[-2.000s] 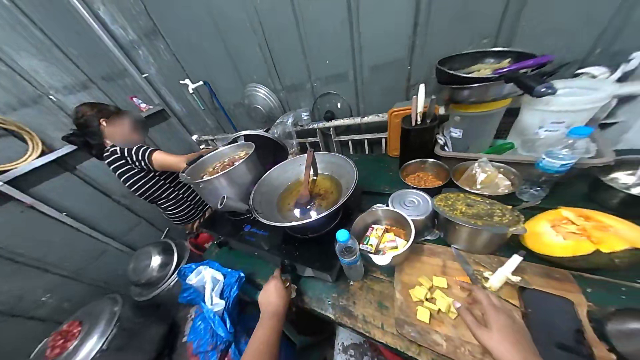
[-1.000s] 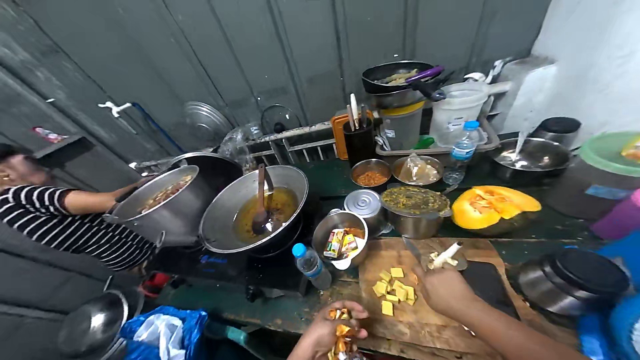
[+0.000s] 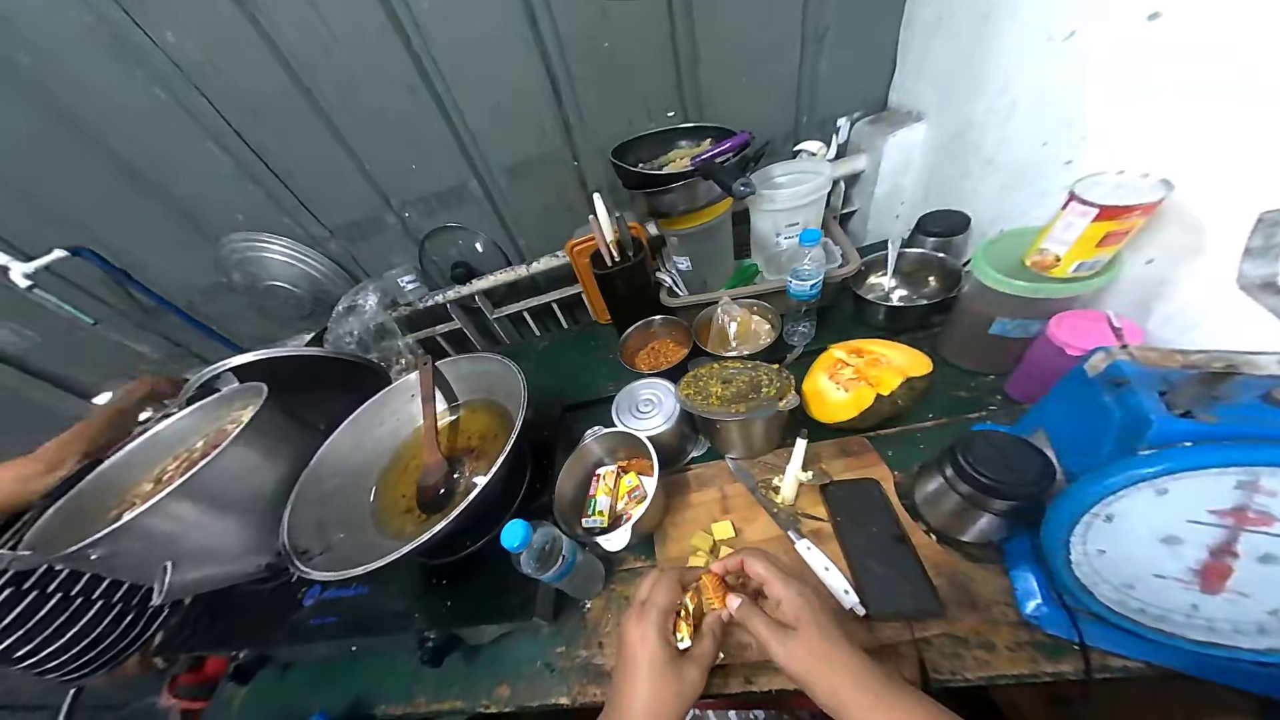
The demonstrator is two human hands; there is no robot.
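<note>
My left hand (image 3: 660, 635) holds a torn gold foil wrapper (image 3: 688, 612) above the near edge of the wooden cutting board (image 3: 690, 500). Against it, my right hand (image 3: 785, 610) pinches a small ridged orange-brown piece (image 3: 713, 591) at the wrapper's mouth. Pale yellow cubes (image 3: 702, 545) lie on the board just beyond my fingers, some partly hidden by them. A knife with a white handle (image 3: 828, 572) rests slantwise right of the cubes, beside a black phone (image 3: 880, 548). A whitish peeled stalk (image 3: 794, 470) lies near the blade's tip.
Left of the board stand a water bottle (image 3: 553, 560), a pot with small packets (image 3: 570, 480) and a wide pan of oil (image 3: 325, 470) with a wooden spoon (image 3: 430, 440). A person's arm (image 3: 60, 450) reaches a tilted pot (image 3: 200, 500). Cut squash (image 3: 862, 378) and a blue scale (image 3: 1060, 500) stand right.
My right hand has left the stalk and knife area and joined my left hand at the foil wrapper. The knife now lies released on the board. The view has swung right.
</note>
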